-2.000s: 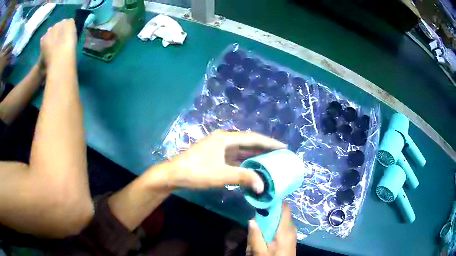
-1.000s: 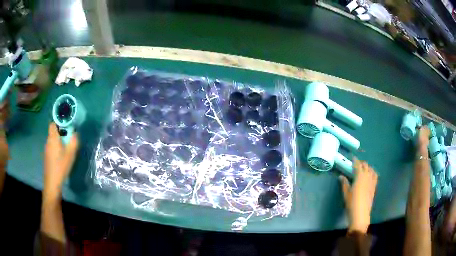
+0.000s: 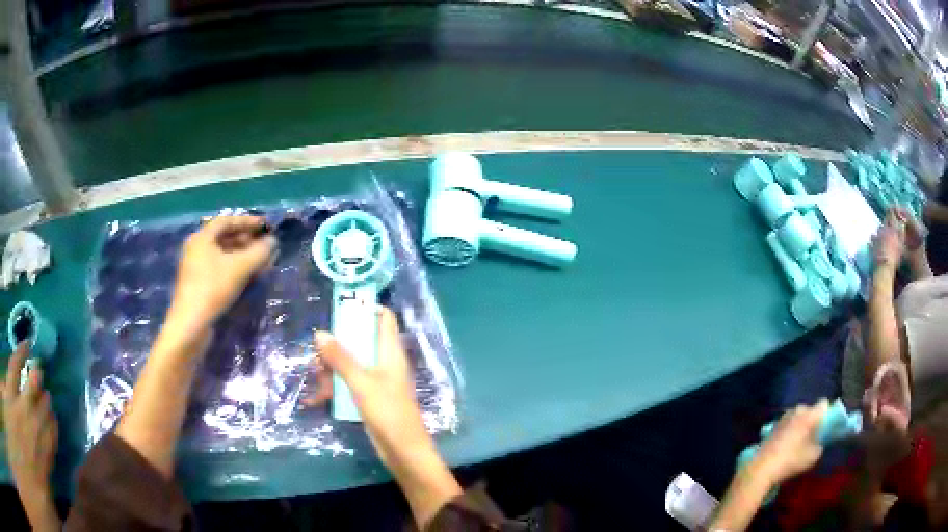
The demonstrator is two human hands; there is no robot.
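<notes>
My right hand (image 3: 379, 379) holds a teal fan body (image 3: 357, 343) by its handle, upright over the tray. The open head with ribs around a hub faces up towards me, with no dark insert in it. My left hand (image 3: 213, 275) is over the tray to the left of the fan. Its fingertips are closed on a black round insert (image 3: 247, 233), mostly hidden by the fingers. The tray of dark round parts (image 3: 135, 301) lies under shiny clear film, partly covered by both hands.
Two teal fans (image 3: 453, 220) lie right of the tray. Another person's hand (image 3: 29, 416) is at a dark-centred fan (image 3: 31, 327) at far left. Several fans (image 3: 798, 231), white paper (image 3: 847, 213) and other people's hands (image 3: 795, 442) are at right. A pale rail (image 3: 624, 142) runs behind.
The view has turned right. My left hand has let go of the dark-centred fan and moved over the tray. My right hand has taken one fan from the group of three and brought it over the tray.
</notes>
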